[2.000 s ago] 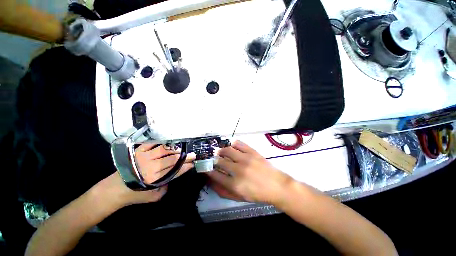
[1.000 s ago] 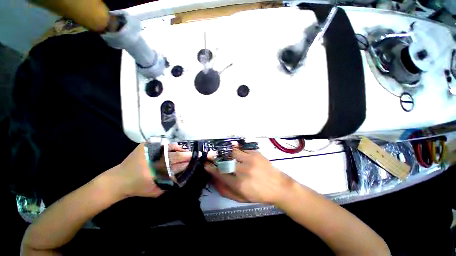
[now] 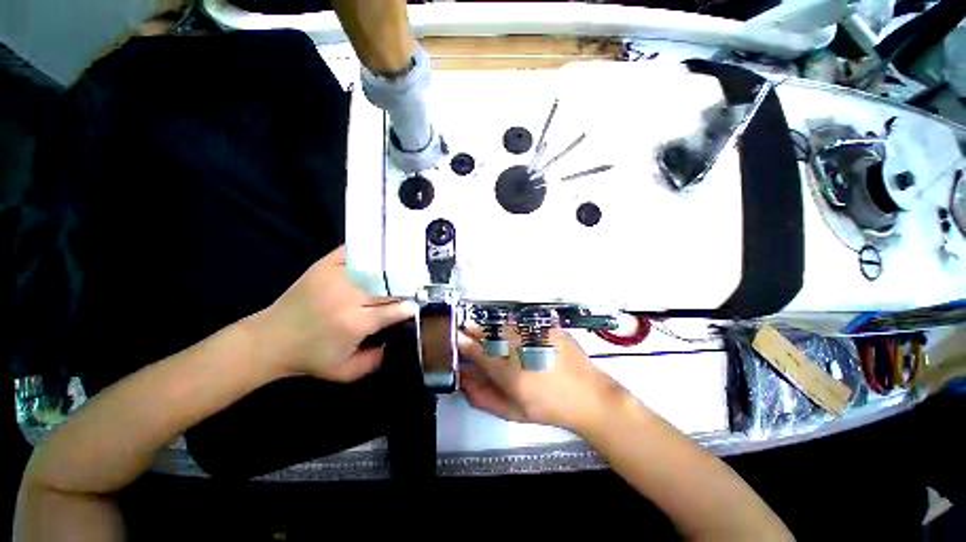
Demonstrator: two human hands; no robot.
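A black garment piece [image 3: 212, 191] lies left of and in front of the sewing machine head [image 3: 551, 244]. A narrow black strip of it [image 3: 411, 423] hangs over the table's front edge. My left hand [image 3: 334, 323] rests on the cloth, its fingertips at the strip beside the shiny upright guard [image 3: 439, 344]. My right hand [image 3: 535, 376] is right of the guard, partly behind the tension discs [image 3: 537, 333]. Its fingertips are near the strip's right edge. The needle area is hidden under the head, so any pinch on the cloth cannot be made out.
A wooden-handled rod [image 3: 378, 37] stands above the head's left end. A black strap [image 3: 773, 201] crosses the head. Red scissor handles [image 3: 625, 331] lie on the bed. A wooden strip [image 3: 800, 371] lies on a clear plastic bag [image 3: 752, 397], with more handles [image 3: 879, 362] farther right.
The view has shifted, so the machine appears farther right. My left hand now lies left of the guard instead of behind it. More of the black cloth shows on the left.
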